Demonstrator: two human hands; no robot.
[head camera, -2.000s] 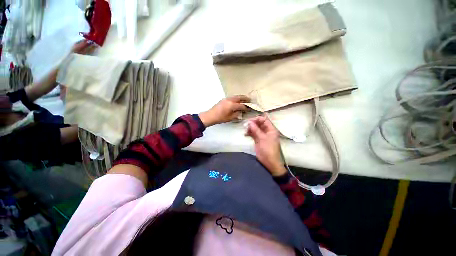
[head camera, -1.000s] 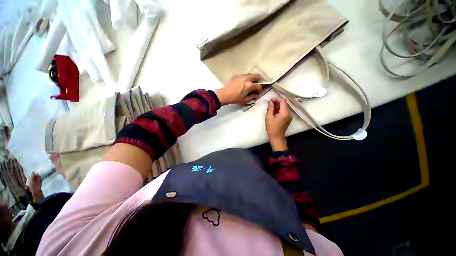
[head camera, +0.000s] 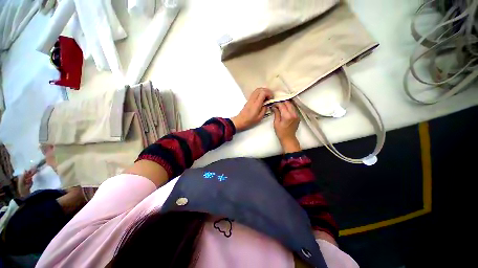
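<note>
A beige tote bag (head camera: 314, 57) lies folded on the white table in front of me, its opening edge towards me. Its handles (head camera: 378, 123) loop off that edge, one past the table's edge, each with a white round tag (head camera: 369, 159). My left hand (head camera: 255, 107) grips the bag's edge near its left corner. My right hand (head camera: 286, 119) is right beside it, with its fingertips at the underside of the same edge. What the right fingertips hold is hidden.
Folded bags (head camera: 89, 118) are stacked at the left. A red tape dispenser (head camera: 71, 63) and clear plastic bags (head camera: 152, 44) lie at the far left. Tangled handles (head camera: 445, 47) lie at the far right. Part of another person (head camera: 36, 220) shows at the lower left.
My right hand has moved up and in to the bag's edge, close to my left hand. My left hand still grips the edge. The camera view has shifted slightly.
</note>
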